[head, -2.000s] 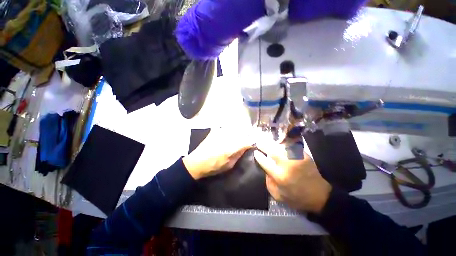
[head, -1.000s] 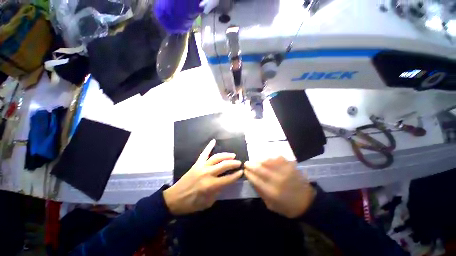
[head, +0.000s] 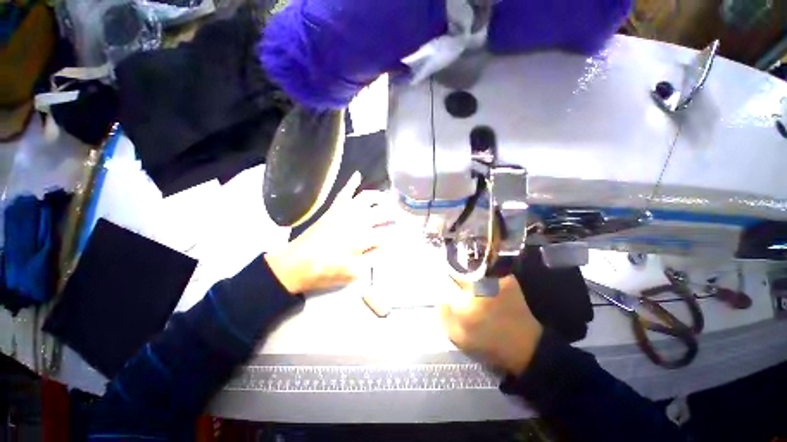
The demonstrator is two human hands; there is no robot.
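My left hand lies flat with fingers spread, left of the needle area, pointing up the table. Black fabric shows beyond its fingertips, by the oval disc; its extent is hidden. My right hand is just in front of the sewing machine head, its fingertips lost in glare and behind the presser area, so I cannot tell what they hold. Narrow black pieces lie right of my right hand, partly under the machine head.
The grey oval disc hangs beside the head, below a purple fluffy roll. A black square lies at the left. Scissors lie at the right. A heap of black fabric is behind. A ruler runs along the front edge.
My left hand has moved up and away from the table's front edge. My right hand has moved up to the needle area. The panel no longer shows at the front. The camera view has shifted.
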